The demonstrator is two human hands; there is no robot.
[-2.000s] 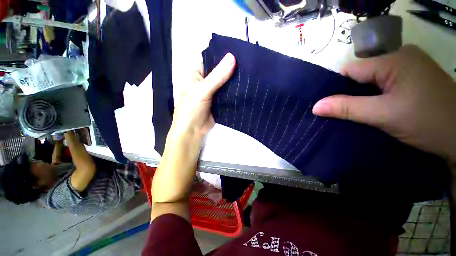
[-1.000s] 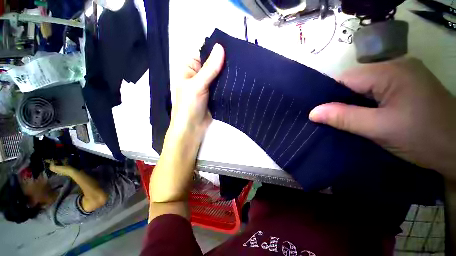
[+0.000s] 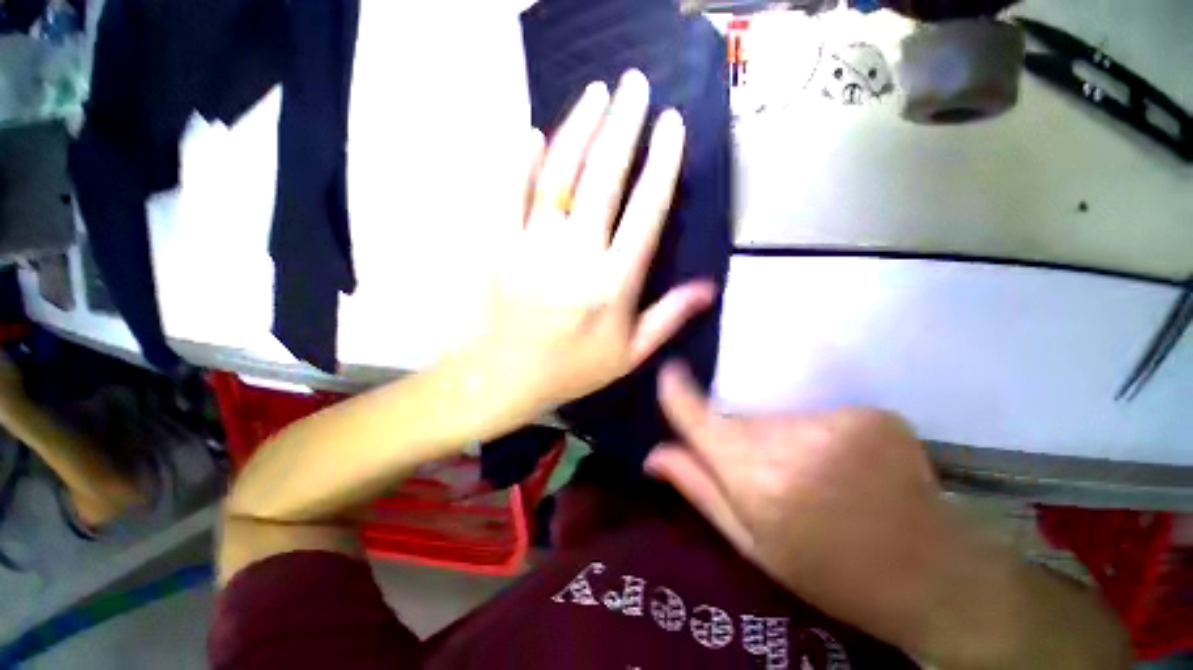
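Observation:
The dark cloth panel (image 3: 700,170) lies lengthwise on the white table, its far end beside the sewing machine's red presser part (image 3: 738,50) and its near end at the table's front edge. Faint lines show on its far end. My left hand (image 3: 589,262) lies flat on the cloth with its fingers spread, pointing away from me. My right hand (image 3: 785,471) is at the near end of the cloth, blurred, with thumb and forefinger apart at its right edge. Whether the right fingers pinch the cloth cannot be told.
Unstriped dark pieces (image 3: 314,183) hang over the table edge at left. Black thread snips (image 3: 1106,85) lie on the machine bed at upper right, near a grey knob (image 3: 962,72). Thin metal tweezers (image 3: 1158,343) lie at far right. A red basket (image 3: 445,524) is below the table. Another person's arm shows at left.
The cloth has gone from being held up between both hands to lying lengthwise on the table. My left hand has flattened on it; my right hand has moved down and left. The view has shifted right.

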